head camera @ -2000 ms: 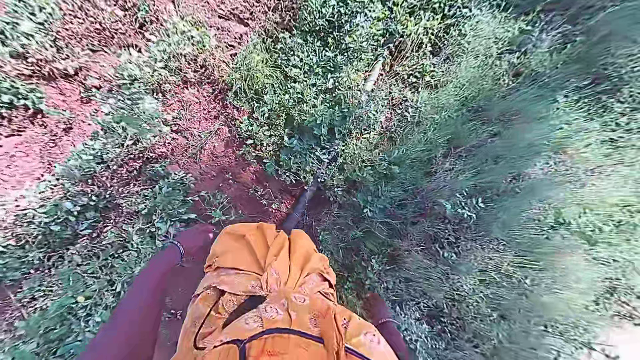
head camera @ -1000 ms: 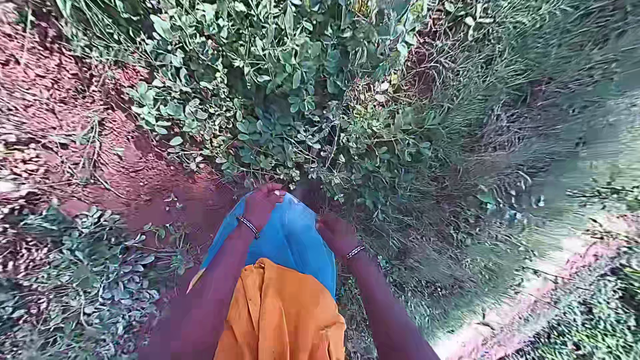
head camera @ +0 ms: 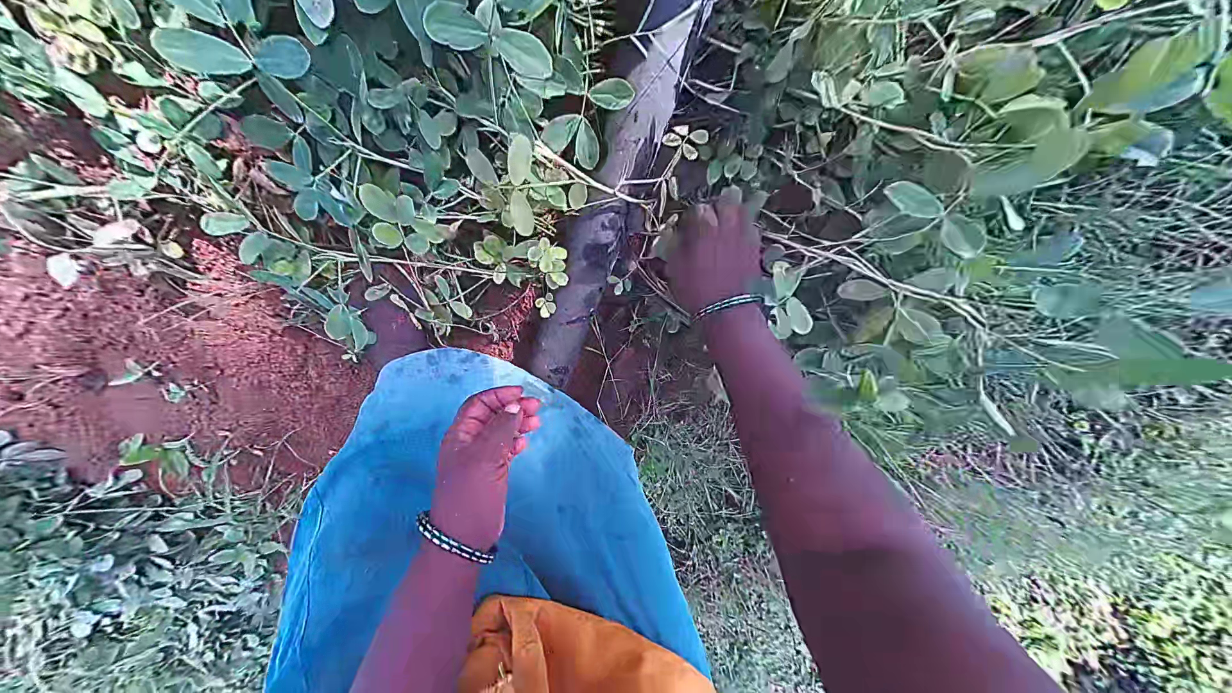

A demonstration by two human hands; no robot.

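Note:
My left hand (head camera: 486, 452) hovers over the blue cloth (head camera: 577, 510) across my lap, its fingers curled with nothing seen in them. Reached forward, my right hand (head camera: 717, 250) is at the base of a leafy green plant (head camera: 866, 260), among its stems, right of a dark pipe or pole (head camera: 616, 183). Its fingertips are partly hidden by leaves, so whether they grip a stem is unclear. Each wrist wears a beaded bracelet. Orange cloth (head camera: 577, 654) lies at the bottom of the view.
Bare reddish soil (head camera: 192, 356) is at the left, with low leafy growth (head camera: 125, 577) below it. Green foliage (head camera: 404, 125) spreads over the top on both sides of the pipe or pole. Grass (head camera: 1059, 539) covers the lower right.
The view is now much closer to the plants. My right hand has reached forward into the stems; one second ago it was beside the blue cloth. The blue cloth was not visible two seconds ago.

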